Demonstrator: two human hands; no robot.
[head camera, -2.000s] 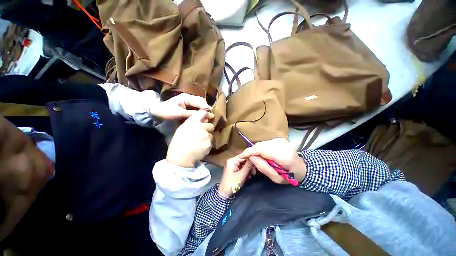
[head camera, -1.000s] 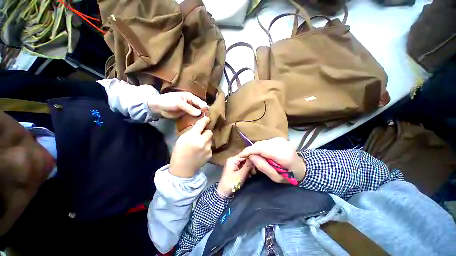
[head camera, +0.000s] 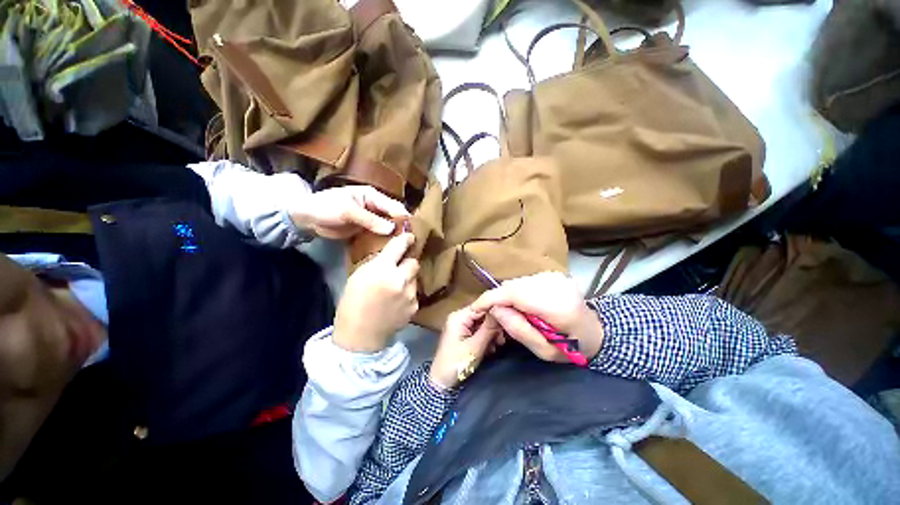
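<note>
My right hand (head camera: 541, 311) holds a pink-handled tool (head camera: 556, 338), its thin dark tip pointing up and left over the small tan-brown bag (head camera: 508, 197). My left hand (head camera: 466, 340) is beside it at the bag's lower edge, fingertips pinched near my right fingers. Whether it grips a thread or the bag edge is too small to tell. A dark thin cord (head camera: 498, 238) curves across the small bag. Thin dark handles (head camera: 474, 143) stand at its top.
Another person's hands (head camera: 375, 296) work on brown fabric and trim just left of mine. A bulky brown bag (head camera: 306, 89) lies behind them. A large brown bag (head camera: 641, 148) lies on the white table (head camera: 760, 59). Grey-green pieces (head camera: 74, 74) are heaped at upper left.
The other person's hands have shifted slightly on the brown fabric and trim. The grey-green heap has come into view at upper left. My hands and the pink tool have hardly moved.
</note>
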